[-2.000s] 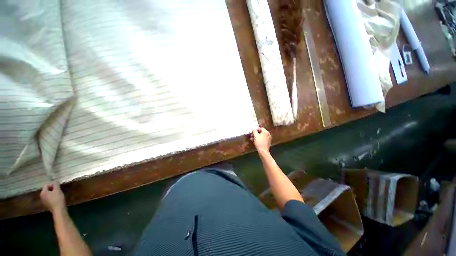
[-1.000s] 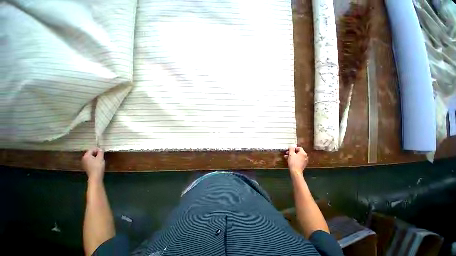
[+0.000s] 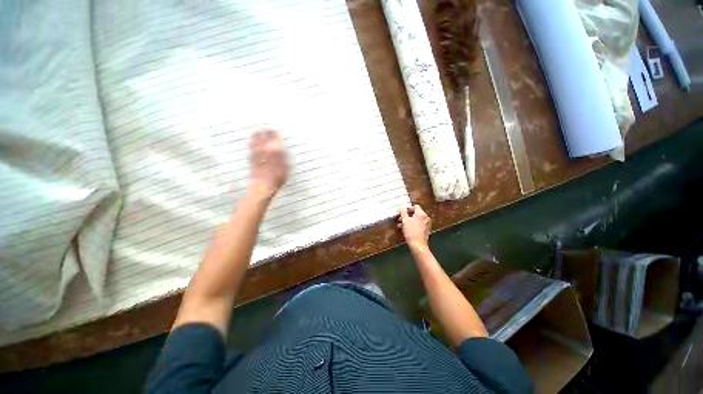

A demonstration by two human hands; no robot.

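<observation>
The striped cream fabric lies on the brown table, flat toward its right end and folded over with loose creases at the left. My right hand pinches the fabric's near right corner at the table's front edge. My left hand is blurred and is over the middle of the fabric. It holds nothing that I can see, and whether it touches the cloth cannot be told.
Right of the fabric lie a marbled roll, a feather duster, a ruler, a pale blue paper roll, crumpled cloth and paper tags. Cardboard boxes stand on the dark green floor.
My left hand has let go of the near fabric edge and moved up and right over the cloth. My right hand stays at the corner. The view has turned, and the table now looks tilted.
</observation>
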